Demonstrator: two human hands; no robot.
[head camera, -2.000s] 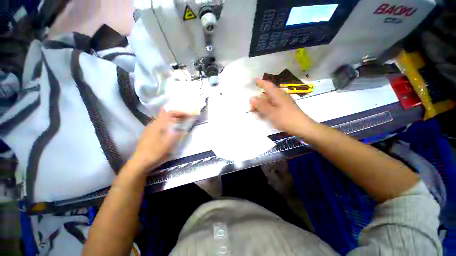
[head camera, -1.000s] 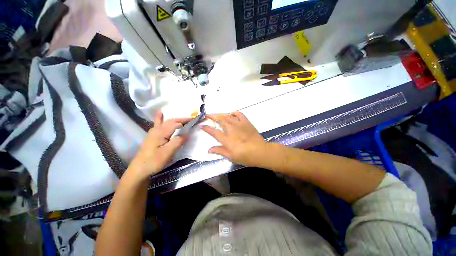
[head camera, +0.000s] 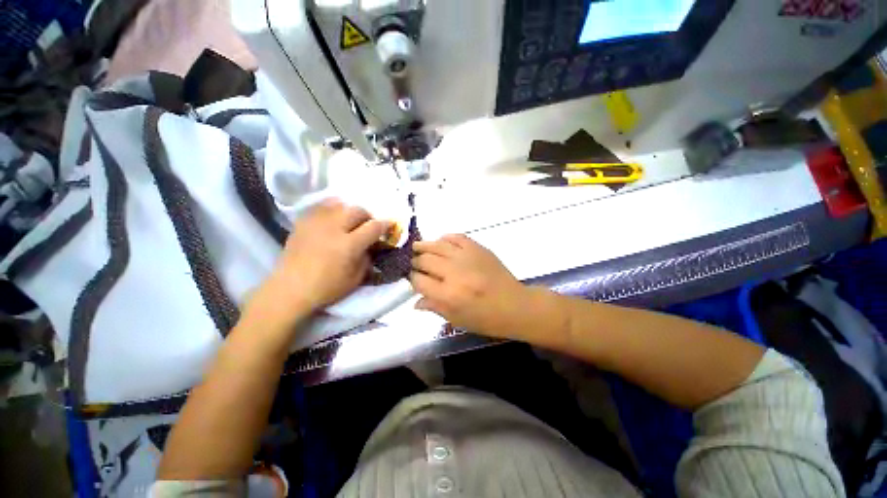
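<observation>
The striped knit fabric (head camera: 136, 243), pale with dark wavy stripes, lies left of the needle and runs to the presser foot (head camera: 413, 151). My left hand (head camera: 326, 251) presses on its edge, an orange spot (head camera: 392, 233) at its fingertips. My right hand (head camera: 465, 284) pinches the right edge of a small dark fabric piece (head camera: 397, 263) just in front of the foot. The dark piece lies between both hands' fingertips. Yellow-handled snips (head camera: 603, 173) lie right of the needle, beside dark fabric strips (head camera: 574, 148).
The white sewing machine head (head camera: 457, 58) with its lit screen (head camera: 637, 19) stands behind. A ruler tape (head camera: 700, 255) runs along the table's front edge. A dark grey block (head camera: 712, 146) and a red item (head camera: 836, 182) are at the right end. Blue crates (head camera: 637, 418) are below.
My right hand came in from the right to the fabric edge. Both hands are now close together, and a dark piece shows between their fingertips. The camera view has shifted slightly.
</observation>
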